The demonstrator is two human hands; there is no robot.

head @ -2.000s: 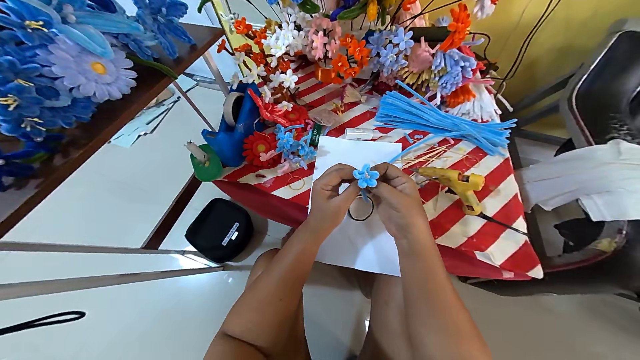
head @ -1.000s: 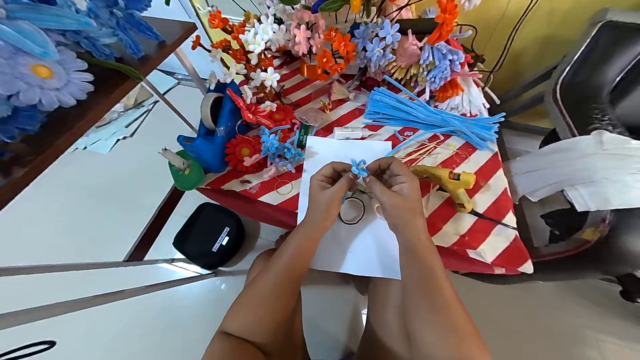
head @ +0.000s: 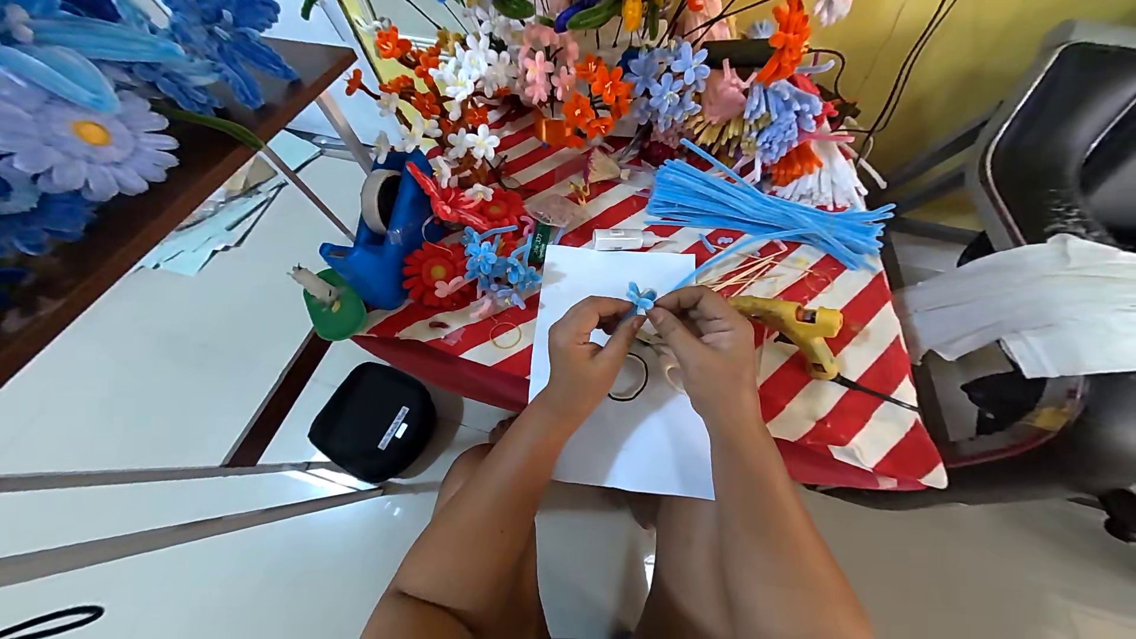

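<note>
A small blue pipe-cleaner flower (head: 641,297) is pinched between the fingertips of my left hand (head: 587,355) and my right hand (head: 710,351), above a sheet of white paper (head: 621,453). Scissors lie on the paper under my hands, partly hidden; one dark handle loop (head: 630,377) shows. A yellow hot glue gun (head: 799,328) rests just right of my right hand. Beyond it lies a bundle of blue pipe cleaners (head: 763,209), with one blue strand reaching toward my fingers. Left of the paper are finished small blue flowers (head: 501,266).
A blue tape dispenser (head: 382,240) and a green round object (head: 335,306) stand at the table's left edge. A white tube (head: 621,239) lies behind the paper. Many pipe-cleaner flowers (head: 541,71) fill the back. A dark wooden shelf (head: 177,186) is at left, a black chair (head: 1047,151) at right.
The blue flower faced upward with its petals spread two seconds ago; now it is tilted and seen more from the side. Both hands have kept hold of it.
</note>
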